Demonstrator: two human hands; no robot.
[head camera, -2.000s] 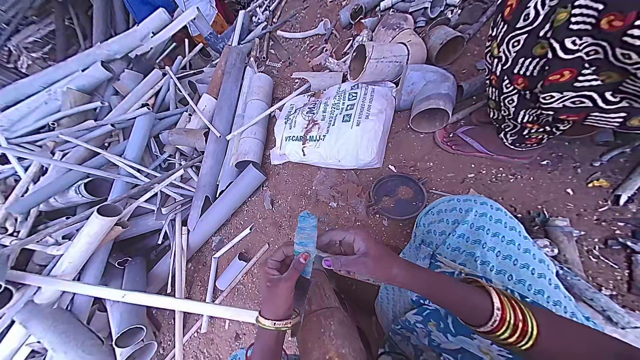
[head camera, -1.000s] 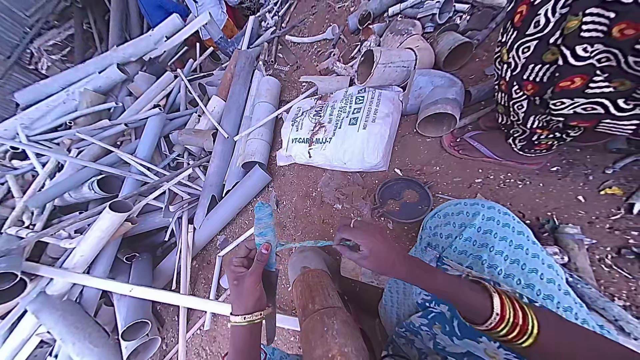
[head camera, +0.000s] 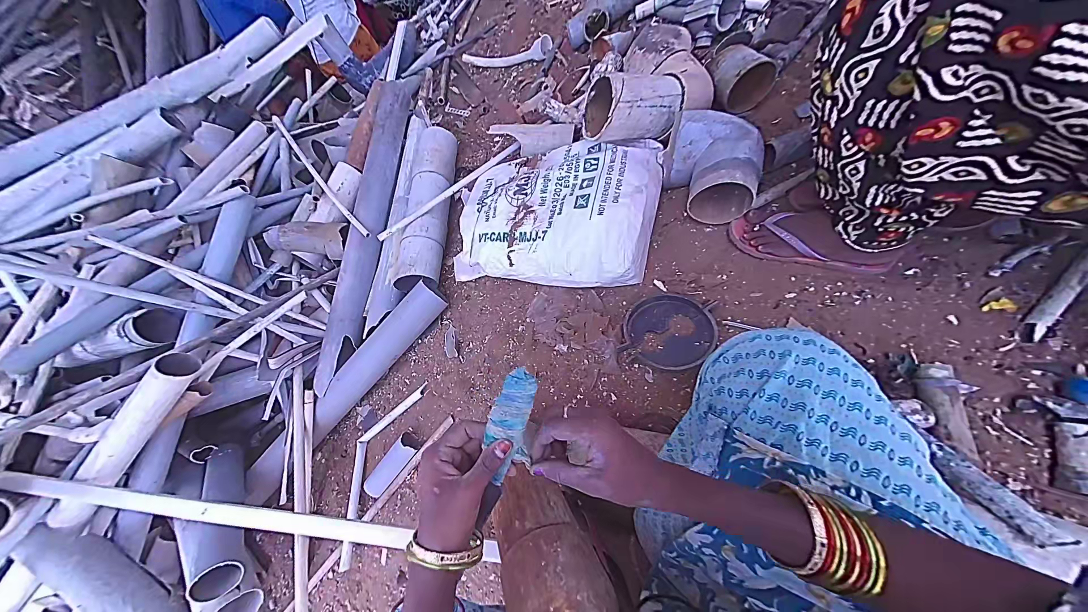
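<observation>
In the lower middle of the head view, my left hand (head camera: 459, 476) grips an upright object wrapped in blue cloth strip (head camera: 512, 406); a dark, flat blade-like part shows below the wrapping. My right hand (head camera: 591, 459) is at the wrapping's right side, its thumb and fingertips pinched on the end of the cloth strip. Just below both hands stands a rounded wooden block (head camera: 548, 544). A long pale plastic strip (head camera: 255, 516) passes behind my left wrist. What the blade-like part ends in is hidden by my left hand.
A large pile of grey and white plastic pipes (head camera: 212, 246) fills the left. Ahead lie a white printed sack (head camera: 561, 221), pipe elbows (head camera: 722, 166) and a round dark dish (head camera: 670, 331). At the upper right is a person in patterned cloth (head camera: 943, 110), with a sandalled foot (head camera: 807, 242).
My right hand, out to the right with the cloth strip stretched a second ago, is now close against the wrapped object. That object and my left hand have moved a little to the right since then.
</observation>
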